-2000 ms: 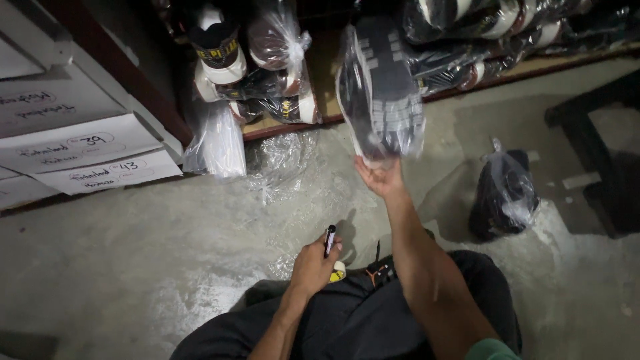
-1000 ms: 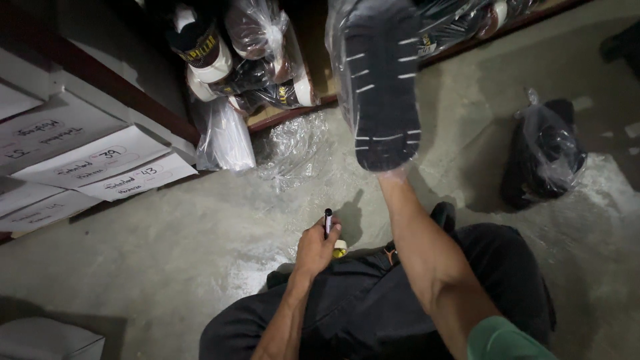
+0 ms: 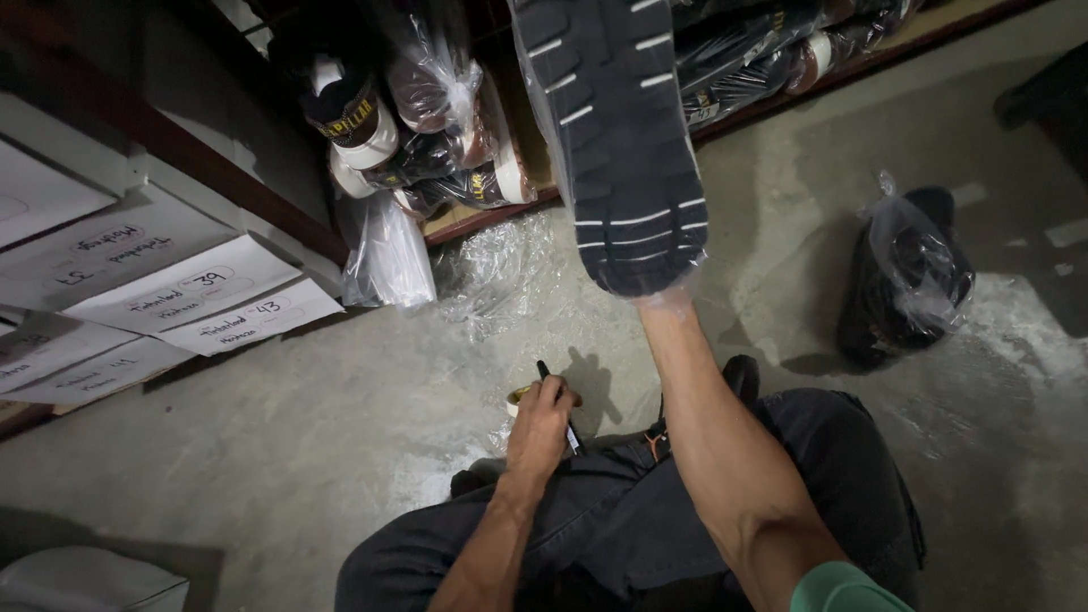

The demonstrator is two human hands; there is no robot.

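Observation:
My right hand [image 3: 667, 299] is raised and mostly hidden behind a shoe with a dark sole [image 3: 625, 153], wrapped in clear plastic; the wrist shows just below the sole's rounded end. The shoe's top runs out of the upper edge of the view. Low over my lap, my left hand [image 3: 544, 418] holds a black marker [image 3: 573, 439] between its fingers. A roll of tape [image 3: 515, 399], yellowish inside, is beside those fingers, partly hidden by them.
Bagged shoes [image 3: 459, 161] fill the shelf [image 3: 527, 208] ahead. White boxes with handwriting [image 3: 229, 289] are stacked at left. Crumpled clear plastic [image 3: 501, 255] lies on the floor by the shelf. Another bagged dark shoe [image 3: 905, 280] rests on the floor at right. A white box [image 3: 93, 582] is at lower left.
The bagged shoe in my right hand has turned so that its sole faces me more fully, and it appears larger. The marker has tilted in my left hand, which now reaches beside the tape roll.

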